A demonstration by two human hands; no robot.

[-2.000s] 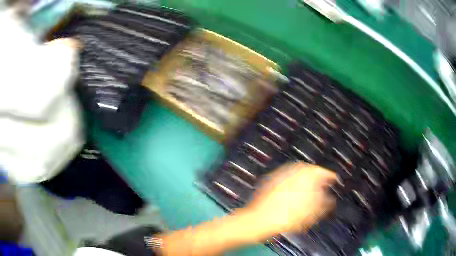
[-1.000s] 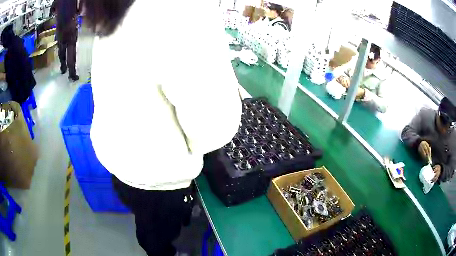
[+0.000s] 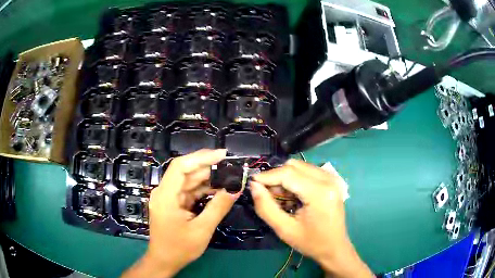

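Note:
My left hand (image 3: 182, 209) holds a small dark square module (image 3: 229, 175) by its left side, over the front part of the black blister tray (image 3: 122, 122). My right hand (image 3: 301, 203) pinches at the module's right edge, where thin red and yellow lead wires (image 3: 283, 198) show. Wires also hang below my right hand. Many tray pockets hold dark modules; two pockets just behind my hands are empty. A thick black electric screwdriver (image 3: 347, 103) hangs at the right of the tray, its tip near the tray's edge, untouched by my hands.
A cardboard box (image 3: 73, 70) of mixed parts stands left of the tray. A grey-white screw feeder (image 3: 355, 32) is behind the screwdriver. Square silver frames (image 3: 441, 196) lie scattered at the right. A blue bin (image 3: 448, 260) is at the lower right edge. A white paper (image 3: 337, 179) lies beside my right hand.
The view has swung from a person in white, the aisle and the line down to the tray. Both my hands now show, holding a module; earlier only one blurred hand was over the tray.

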